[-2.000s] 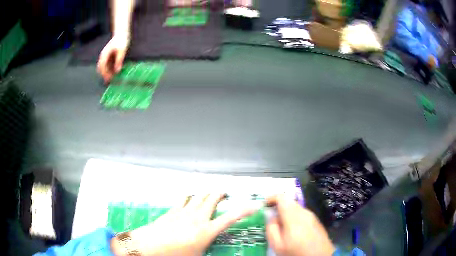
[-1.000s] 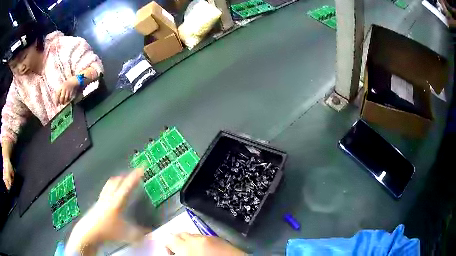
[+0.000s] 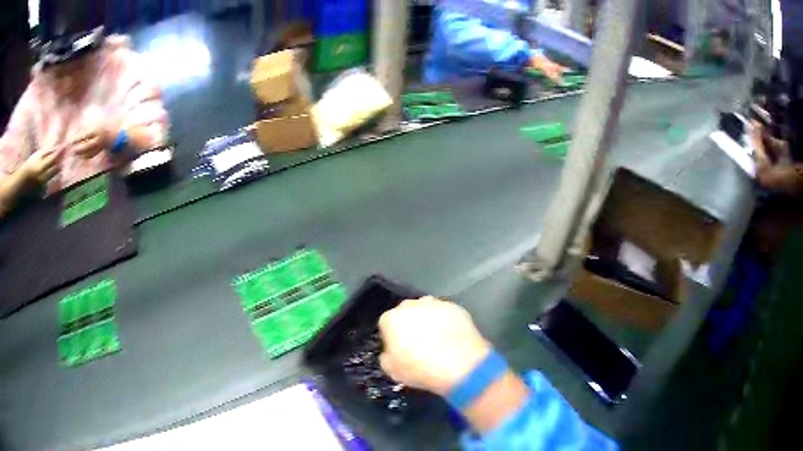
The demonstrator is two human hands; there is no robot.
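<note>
My right hand [image 3: 431, 343], with a blue wrist band and blue sleeve, is over the black parts bin [image 3: 330, 352], which holds small dark components [image 3: 374, 374]. Its fingertips are hidden and blurred, so I cannot tell whether they hold anything. My left hand is not in view. A green PCB panel [image 3: 295, 304] lies on the belt at the bin's left corner. The white sheet [image 3: 238, 427] shows at the bottom edge, with no board on its visible part. A blue-purple marker pen [image 3: 330, 416] lies between sheet and bin.
Another PCB panel [image 3: 88, 324] lies left. A phone [image 3: 585, 351], an open cardboard box [image 3: 629, 273] and a metal post [image 3: 585, 141] stand right of the bin. A person in pink sits across at a black mat [image 3: 53, 247]. Other people sit farther along the belt.
My right hand has moved from the sheet's edge up over the parts bin. My left hand has gone out of view. The view has tilted, showing more of the far line.
</note>
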